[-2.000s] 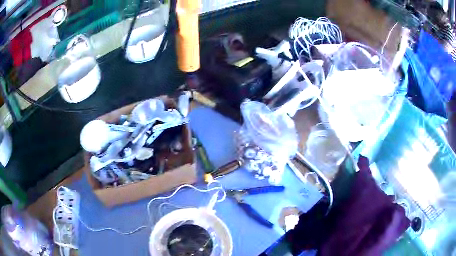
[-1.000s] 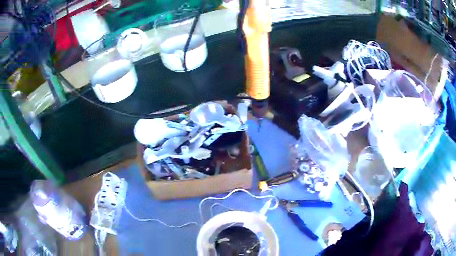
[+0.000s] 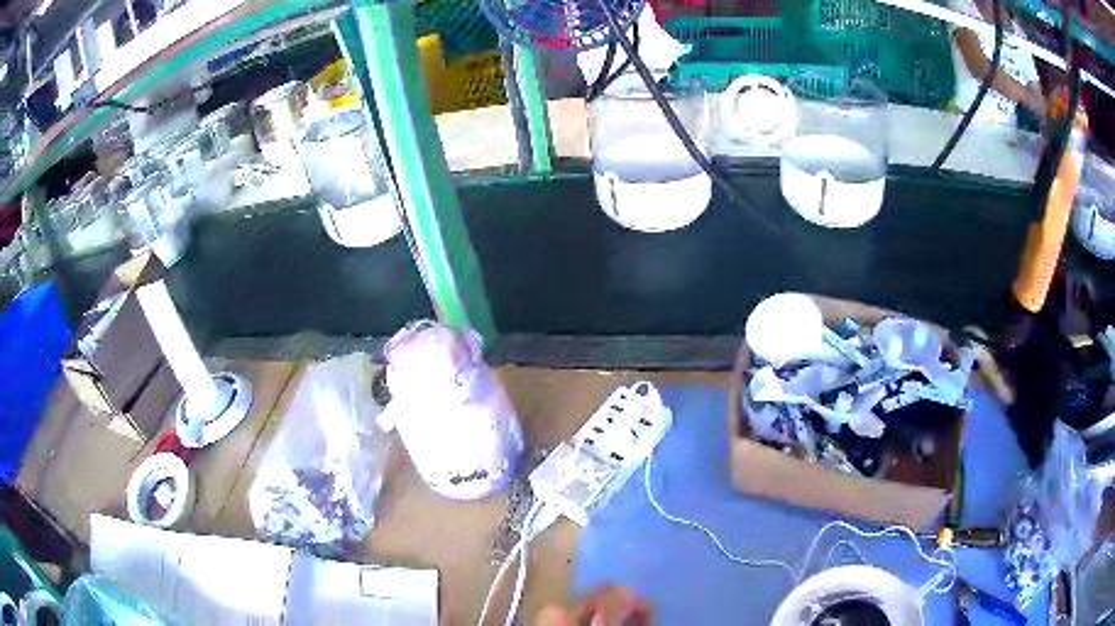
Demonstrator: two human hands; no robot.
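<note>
The round white housing (image 3: pixel 805 599) with a dark centre lies on the blue mat (image 3: pixel 685 593), cut off by the bottom edge. A thin white cable (image 3: pixel 703 528) runs from the white power strip (image 3: pixel 618 434) to near it. The open cardboard box (image 3: pixel 844 484) of jumbled white parts stands behind. Side cutters (image 3: pixel 993 604) and a hand screwdriver (image 3: pixel 975 536) lie at right. The orange electric screwdriver (image 3: pixel 1049 251) hangs at upper right. A small part of a hand, apparently my left hand (image 3: pixel 605 609), shows at the bottom edge, blurred; its grip is hidden. My right hand is out of view.
Papers (image 3: pixel 245 581), a clear parts bag (image 3: pixel 320 489), a pinkish wrapped item (image 3: pixel 455 422), a white ring (image 3: pixel 161 492) and a white upright tube (image 3: pixel 177 336) are at left. A green post (image 3: pixel 422 184) rises behind. Clear tubs (image 3: pixel 654 190) stand along the back. A person's arm (image 3: pixel 997 67) shows at upper right.
The view has swung left, so the mat, box and housing now appear farther right. The left bench area has come into view. A hand has appeared at the bottom edge; the maroon fabric has left view.
</note>
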